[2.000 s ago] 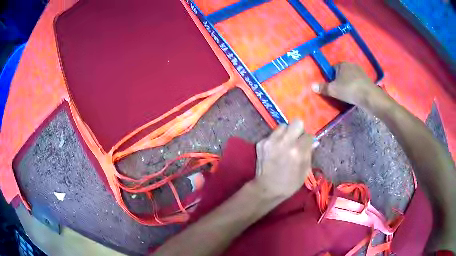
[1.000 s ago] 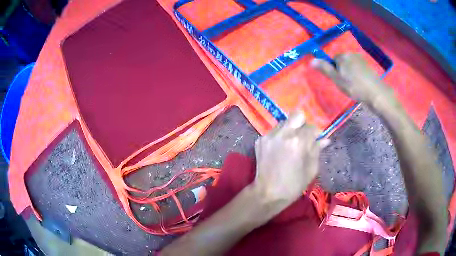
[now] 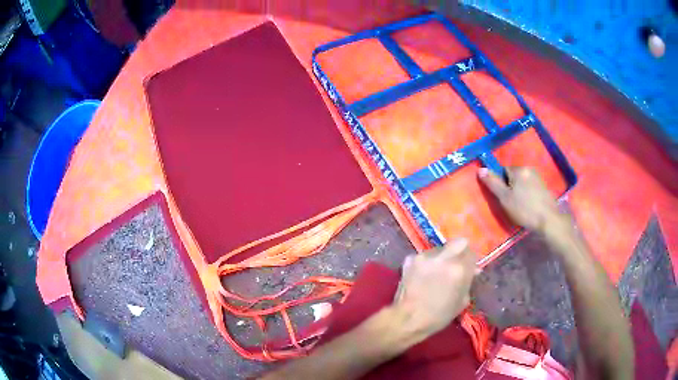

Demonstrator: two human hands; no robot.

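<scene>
The large blue cutting die (image 3: pixel 427 174) lies on the orange sheet material (image 3: pixel 595 230), right of a dark red rectangular panel (image 3: pixel 253 141). My left hand (image 3: pixel 438 286) grips the die's near left corner; its fingers hide that corner. My right hand (image 3: pixel 524 199) holds the short blue brace near the die's near right end, thumb on the left of it. Thin orange offcut strips (image 3: pixel 279 237) lie below the panel. Dark red material (image 3: pixel 372 297) lies by my left forearm.
The worn grey cutting pad (image 3: pixel 141 260) shows through gaps in the sheet. A round blue bucket (image 3: pixel 56 174) stands at the left. The blue press head (image 3: pixel 580 56) is at the upper right. More orange scraps (image 3: pixel 520 349) lie at the bottom right. A wooden ledge (image 3: pixel 97 356) runs along the near left.
The view has shifted, so the whole die and panel now show lower in the picture, with more of the bucket and press head. Both hands stay on the die.
</scene>
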